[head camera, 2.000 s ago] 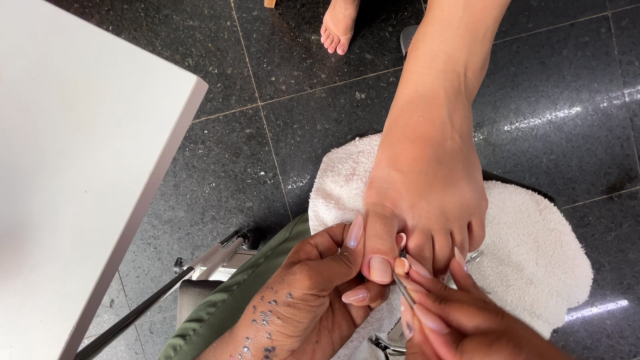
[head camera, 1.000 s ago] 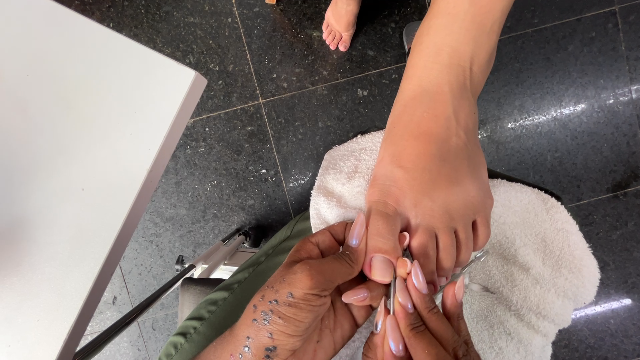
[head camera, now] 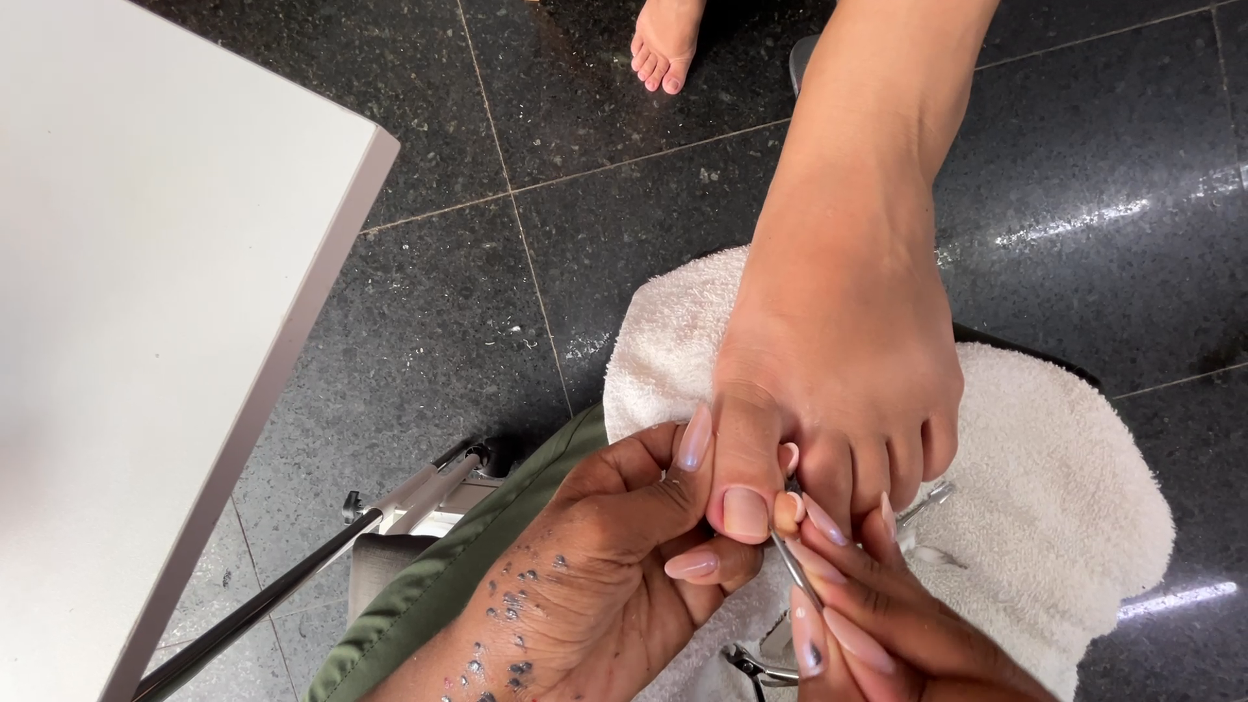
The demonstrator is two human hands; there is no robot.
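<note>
A person's bare foot (head camera: 843,292) rests toes-down in view on a white terry towel (head camera: 1063,468). My left hand (head camera: 624,546) holds the big toe (head camera: 748,458) from its outer side, thumb and fingers around it; dark specks dot the wrist. My right hand (head camera: 868,604) grips a thin metal nail tool (head camera: 798,567) like a pen, its tip at the inner edge of the big toenail (head camera: 746,514). Metal nippers (head camera: 756,668) lie on the towel between my hands, partly hidden. Another metal tool (head camera: 926,505) lies partly hidden beyond my right fingers.
A white tabletop (head camera: 175,292) fills the left side, its corner toward the foot. Below it are a dark metal rod (head camera: 263,595) and a white wheeled frame (head camera: 429,497). Green fabric (head camera: 478,556) lies under my left forearm. Another bare foot (head camera: 666,44) is on the dark tiled floor (head camera: 439,322).
My right hand has shifted its pose around the tool, and its fingers now lie lower beside the big toe than in the one-second-old frame. My left hand keeps its hold on the toe.
</note>
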